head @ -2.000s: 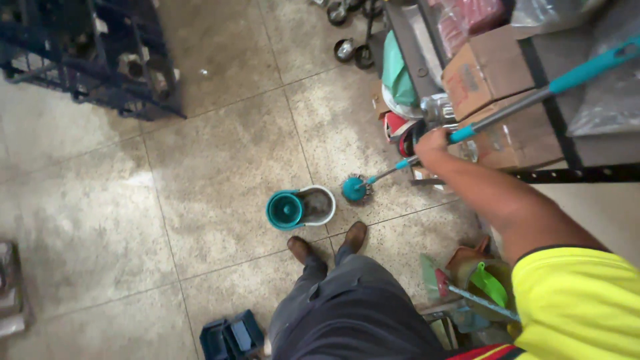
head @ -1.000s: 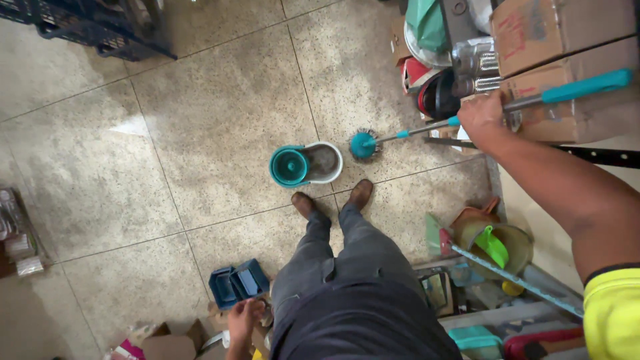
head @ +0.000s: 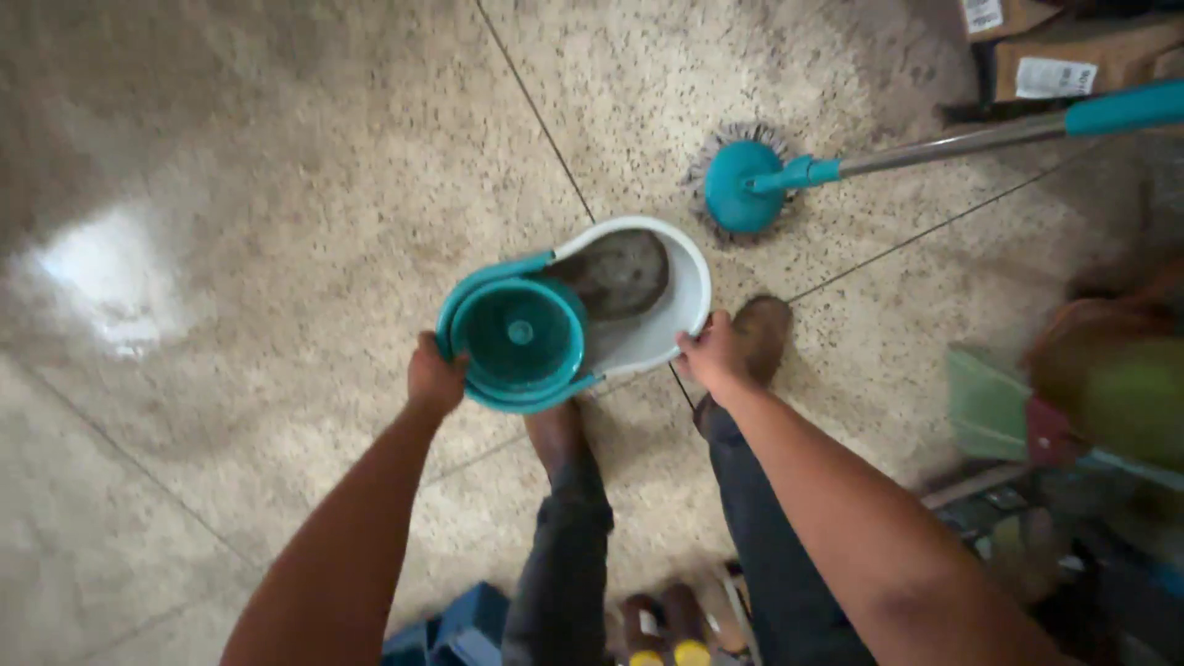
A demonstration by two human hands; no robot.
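A white and teal spin-mop bucket (head: 655, 346), with dark water in its white half and a teal wringer basket (head: 520, 335) in the other, is between my hands. My left hand (head: 437, 375) grips the rim at the teal end. At the white end, my right hand (head: 714, 356) has its fingers closed on the rim. The spin mop (head: 744, 187) has its round teal head and grey strands on the floor beyond the bucket, its pole reaching to the upper right; neither hand touches it.
My shoes (head: 763, 333) stand close to the bucket. Cardboard boxes (head: 1119, 55) are at the upper right. A green dustpan-like object (head: 988, 402) and blurred containers are at the right. A blue plastic case (head: 472, 624) and brown bottles with yellow caps (head: 684, 620) lie at the bottom edge.
My right hand has let go of the mop pole and now holds the bucket's white rim. My left hand has come from beside my leg to the teal rim. The view is closer to the floor.
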